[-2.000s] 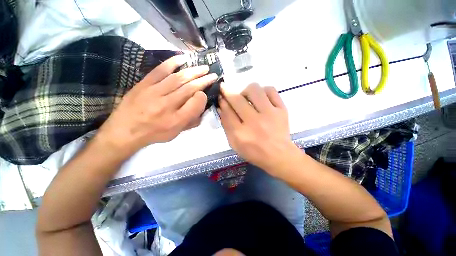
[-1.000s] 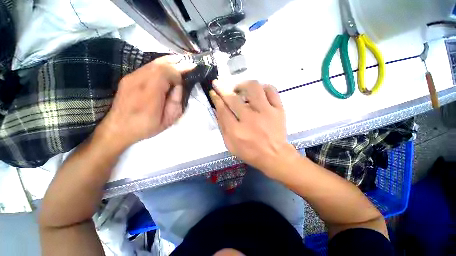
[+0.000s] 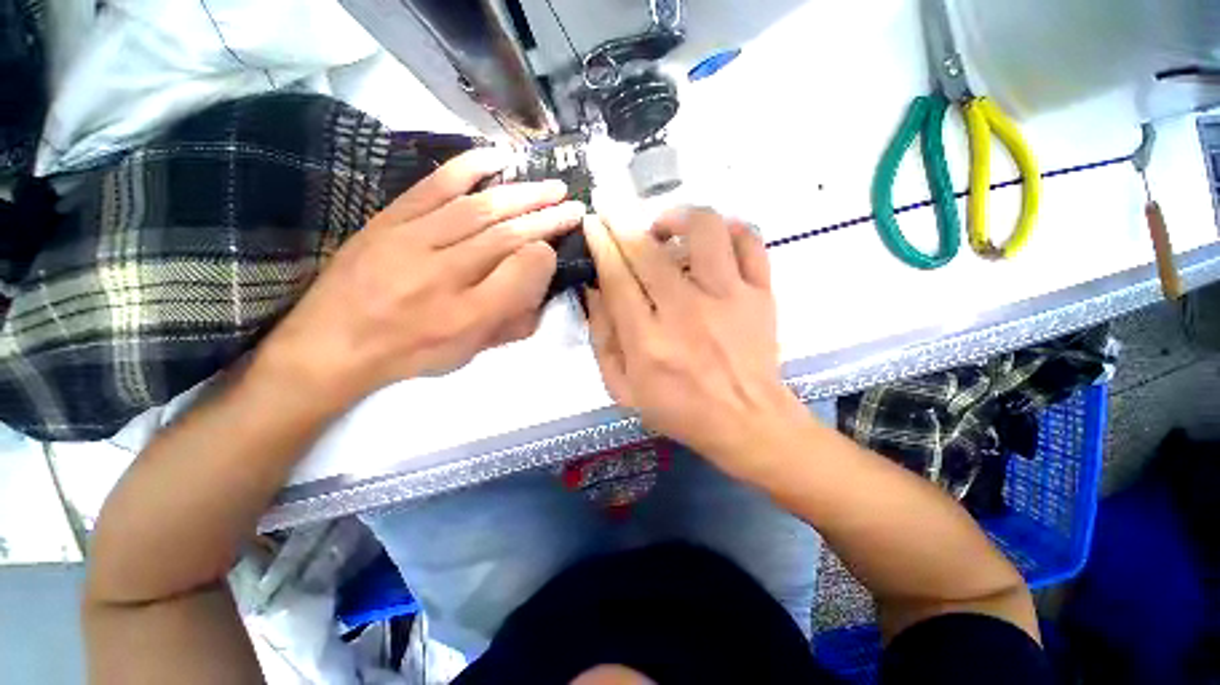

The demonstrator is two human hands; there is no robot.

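Dark plaid fabric with a cream check lies on the table at the left; its narrow end runs under the head of the sewing machine. My left hand lies flat on this narrow end, fingertips just in front of the presser foot area. My right hand is close beside it, its fingertips on the dark edge of the same end. The fingertips of both hands nearly touch. The needle itself is hard to make out.
Scissors with green and yellow handles lie right of the machine. A hooked tool with an orange-brown handle lies near the table's right edge. White cloth is behind the plaid. A blue basket holding plaid pieces is below right.
Since a second ago my left hand has moved right and flattened over the plaid end, its fingers now extended. My right hand has shifted only slightly.
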